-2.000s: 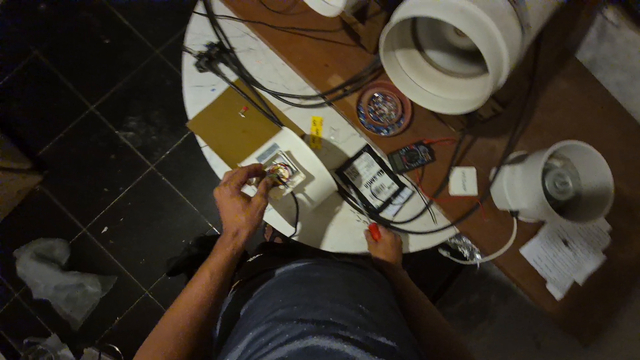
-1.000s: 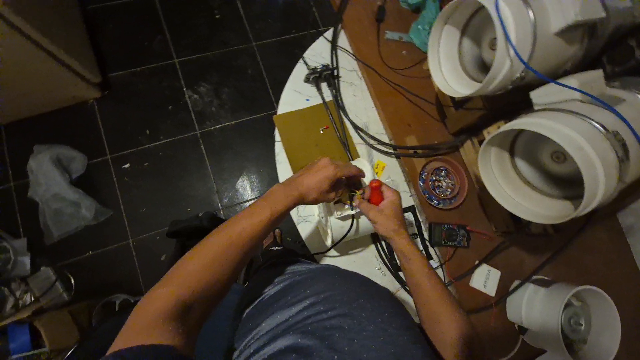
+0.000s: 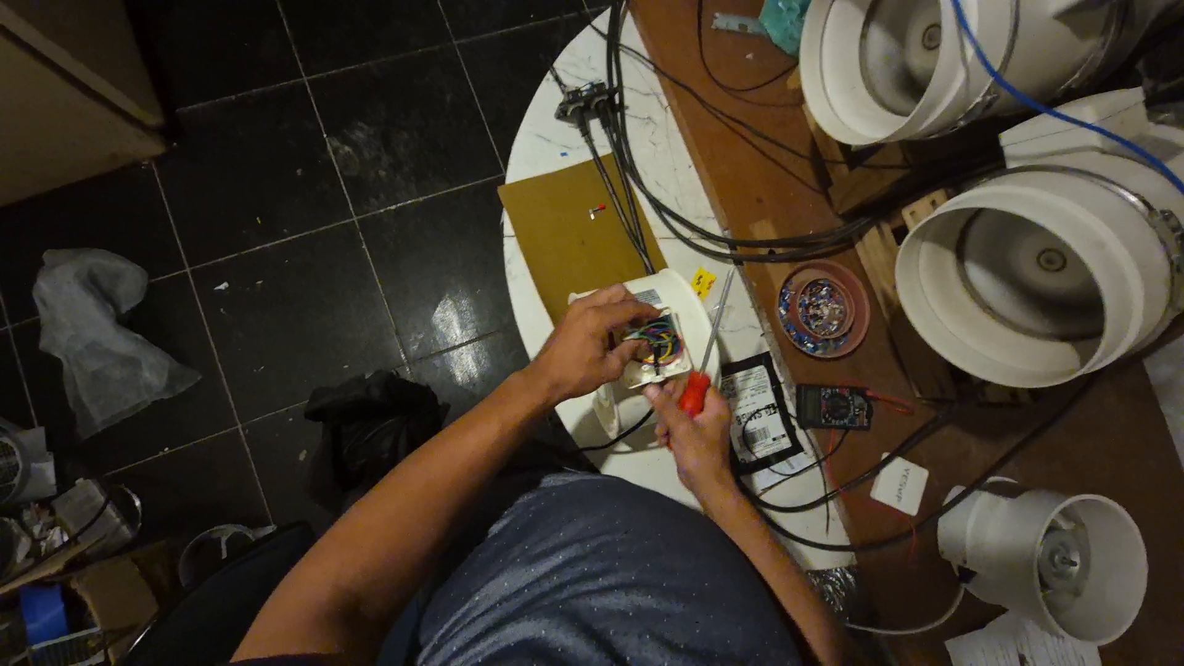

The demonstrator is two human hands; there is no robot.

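A white plastic housing (image 3: 696,310) lies on the marble-patterned table, its square wiring box (image 3: 680,326) uncovered. Coloured wires (image 3: 659,340) are bunched inside the box. My left hand (image 3: 597,342) is over the box's left side, thumb and fingertips at the wires; whether it pinches one cannot be told. In my right hand (image 3: 689,421), at the box's lower right corner, is a screwdriver with a red handle (image 3: 694,394). Its shaft (image 3: 719,319) points up and away from the wires. The right fingertips touch or nearly touch the box's lower edge. A black cable (image 3: 618,438) runs below the housing.
A brown board (image 3: 573,227) lies behind the housing, with black cables (image 3: 629,199) across it. On the brown surface at right are a dish of small parts (image 3: 821,310), a multimeter (image 3: 833,407), a small white cover (image 3: 899,484) and several white duct fans (image 3: 1036,277). A black-edged label sheet (image 3: 760,412) lies beside my right hand.
My right hand has come from the table's front edge to the wiring box with the red screwdriver. Its shaft now points away from the box. The view has shifted left.
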